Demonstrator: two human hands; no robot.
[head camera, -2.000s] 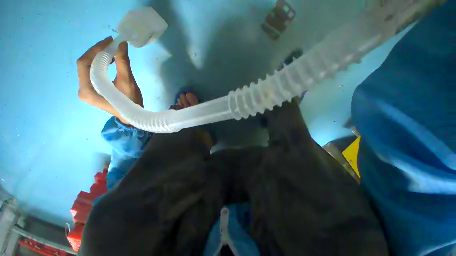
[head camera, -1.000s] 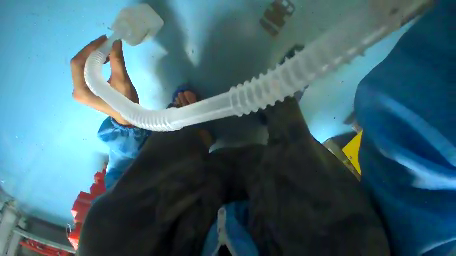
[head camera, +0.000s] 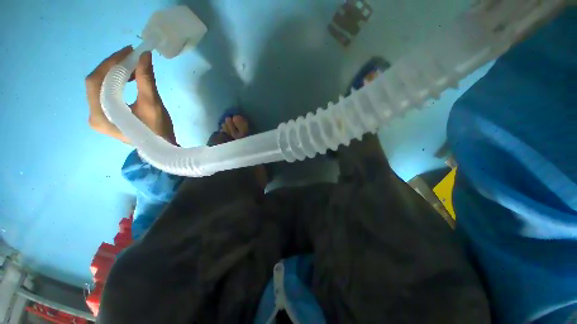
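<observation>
A long translucent white hose (head camera: 240, 154), part smooth and part ribbed, runs across the view from the upper right to my left hand. My left hand (head camera: 130, 101) is at the upper left, its fingers around the hose end at the neck of a small white squarish bottle (head camera: 175, 31). The bottle is tilted, above the blue floor. I cannot tell whether liquid is in the bottle or hose. My right hand is not visible; only my blue right sleeve (head camera: 519, 158) shows at the right. The hose's far end is blurred at the top right.
My legs and feet are below the hose, on the blue floor (head camera: 50, 126). A red object (head camera: 107, 259) and a grey metal frame (head camera: 54, 302) are at the lower left. A yellow object (head camera: 446, 193) is partly hidden beside my right sleeve. A brownish patch (head camera: 350, 22) marks the floor.
My left hand and the hose's lower bend have shifted slightly left. The ribbed section of the hose has also moved a little left. The grip on the hose end looks unchanged.
</observation>
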